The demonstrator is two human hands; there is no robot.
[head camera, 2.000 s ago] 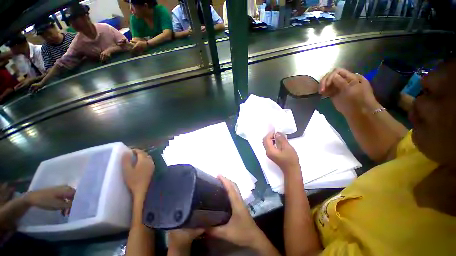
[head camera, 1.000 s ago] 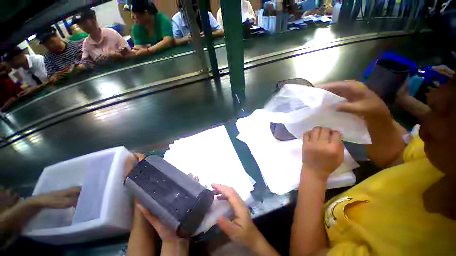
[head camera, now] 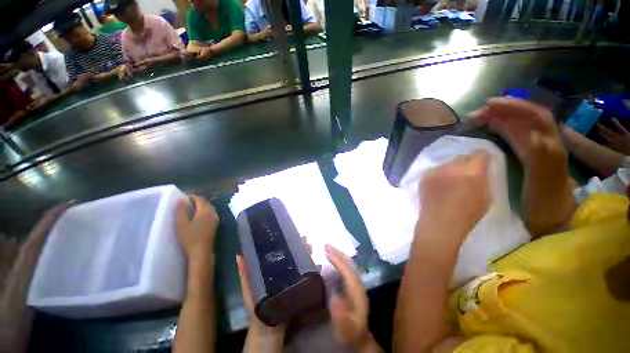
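A dark grey speaker (head camera: pixel 278 262) is tilted in front of me, its black control panel facing up and its dark end cap towards me. My left hand (head camera: pixel 257 314) holds it from below and its left side; part of that hand is hidden behind the speaker. My right hand (head camera: pixel 350 298) is just right of the end cap, fingers apart, slightly blurred, and seems not to touch the speaker. White sheets (head camera: pixel 311 200) lie fanned behind the speaker.
At left, a neighbour's hands hold a white foam tray (head camera: pixel 162 255). At right, a neighbour in yellow handles a white sheet (head camera: pixel 476 241) beside an upright speaker (head camera: pixel 421 131) and a second white stack (head camera: pixel 376 207). A green post (head camera: pixel 340 76) stands behind.
The speaker has turned from end cap facing me to panel up, then steeper. My right hand has come off it. The right neighbour's sheet has moved down around the upright speaker's near side.
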